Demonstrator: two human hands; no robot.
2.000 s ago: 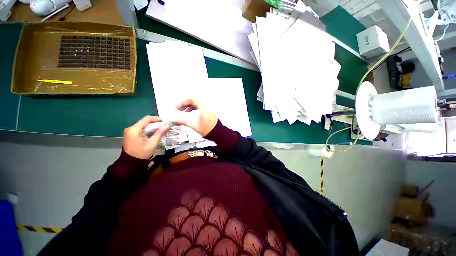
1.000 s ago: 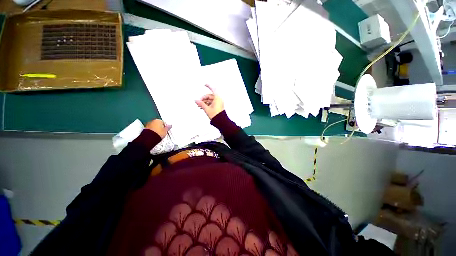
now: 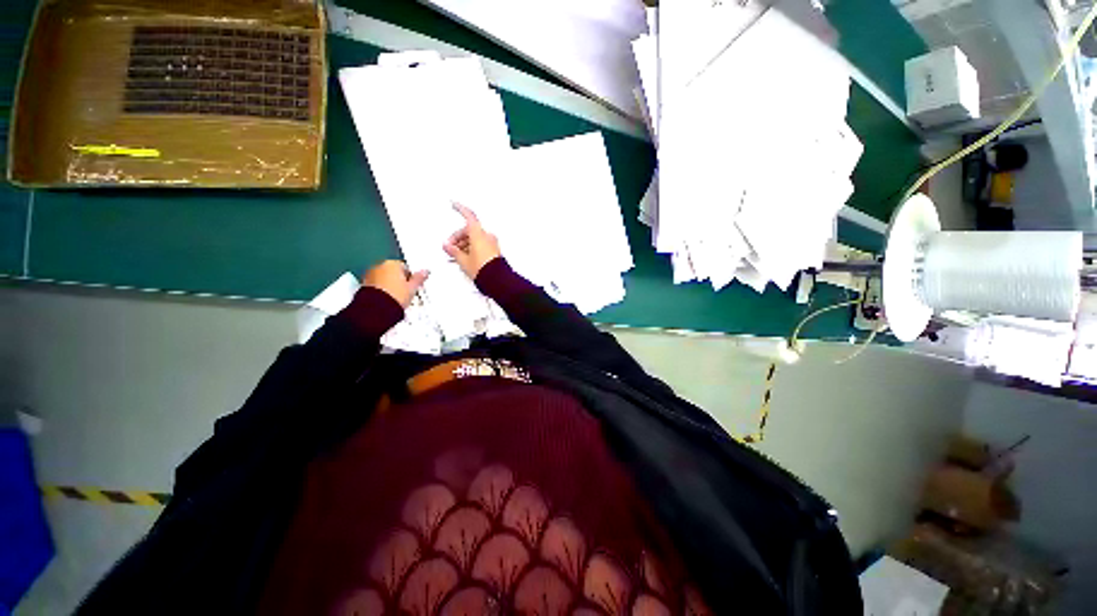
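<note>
The left leaflet stack is a long, narrow pile of white sheets slanting away from the bench edge. The middle leaflet stack touches its right side. My left hand is at the near left edge of the left stack, fingers curled; whether it pinches a sheet is unclear. A loose white leaflet sticks out left of that wrist over the bench edge, partly under the sleeve. My right hand is over the left stack, index finger extended, other fingers loosely bent, nothing visible in it. The papers' near ends are partly hidden.
A shallow carton tray with a dark grid block and a yellow stick is at the left. An untidy right leaflet pile is at the right. Beyond it are a white roll, thin yellow cable and white box.
Earlier, both hands were together on a small white thing at the bench edge; they have since separated. The loose leaflet has appeared left of my left wrist. The view has shifted slightly.
</note>
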